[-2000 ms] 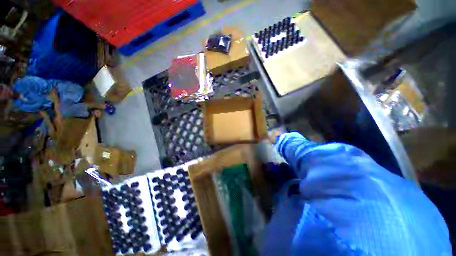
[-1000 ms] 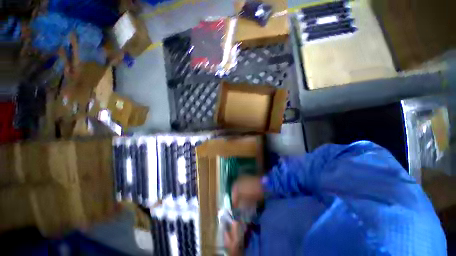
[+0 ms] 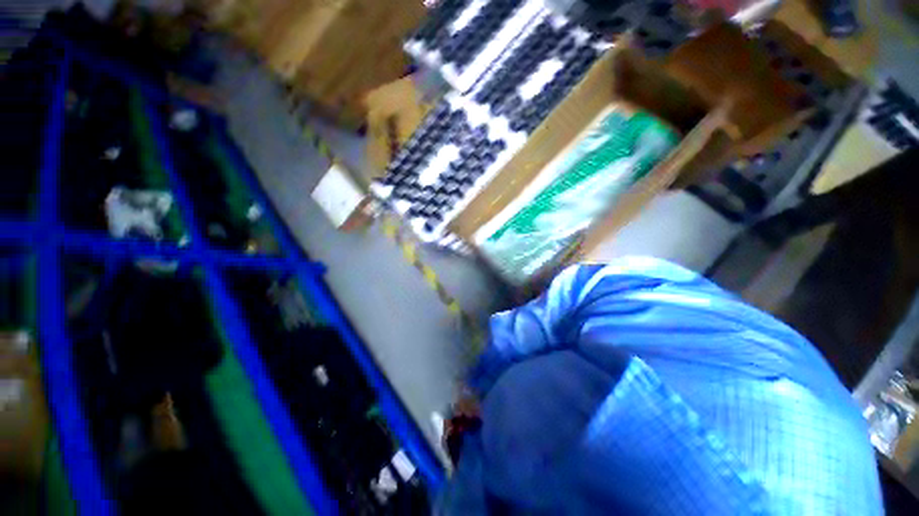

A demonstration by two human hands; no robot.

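Note:
An open brown carton (image 3: 542,151) stands just beyond my sleeve and holds green items (image 3: 579,191) under shiny clear film. White foam trays (image 3: 435,166) with rows of black round parts lie beside it, at the upper middle. My light blue sleeve (image 3: 695,383) fills the lower right. Neither hand can be made out. A small dark reddish patch at the sleeve's left edge is too blurred to name.
A blue-framed rack (image 3: 202,252) with dark contents stands at the left. Grey floor with yellow-black tape (image 3: 428,267) runs between it and the trays. A small white-topped box (image 3: 338,195) is on the floor. Another open carton (image 3: 751,76) and dark pallet parts are at the upper right.
The view has swung left and turned, bringing the blue rack in. The green-filled carton and trays now show higher in the picture. The hands seen at the carton one second ago no longer show.

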